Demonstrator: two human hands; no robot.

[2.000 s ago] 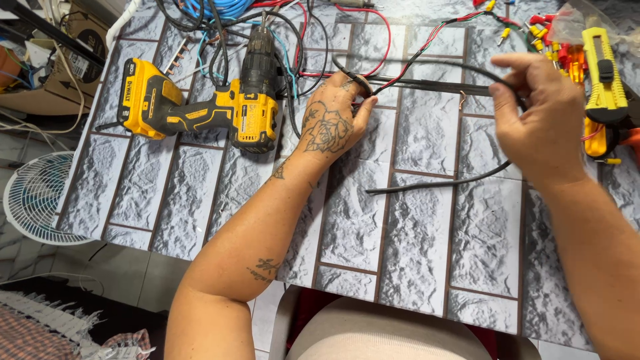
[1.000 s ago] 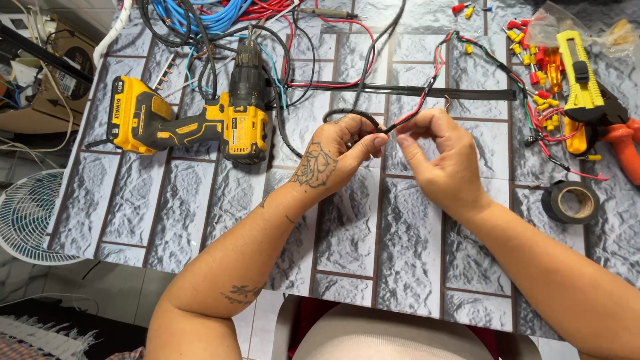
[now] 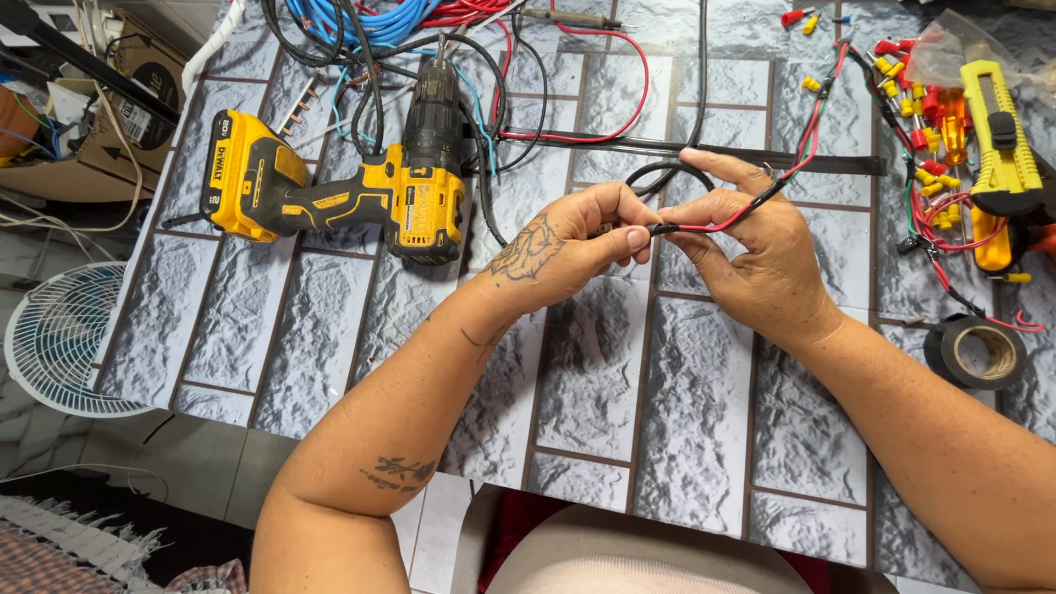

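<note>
Between finger and thumb, my left hand (image 3: 577, 239) pinches a taped bundle of red and black wires (image 3: 709, 224) near the middle of the table. My right hand (image 3: 755, 247) grips the same bundle just to the right, with the fingertips of both hands almost touching. A black cable (image 3: 701, 82) comes down from the top edge and loops behind my right fingers. From my right hand the wire bundle, red, green and black, runs up and to the right. A black strip (image 3: 742, 154) lies across the table behind both hands.
Left of my hands lies a yellow and black DeWalt cordless drill (image 3: 338, 194). Blue cable (image 3: 371, 25) coils behind it. At right are a roll of black tape (image 3: 975, 351), a yellow utility knife (image 3: 1001, 136), crimp terminals (image 3: 931, 177) and an orange screwdriver (image 3: 954, 124). A fan (image 3: 74, 338) stands beyond the left edge.
My right hand has come left and down from the raised loop of black cable to the bundle beside my left hand. Both hands now hold the wires close together.
</note>
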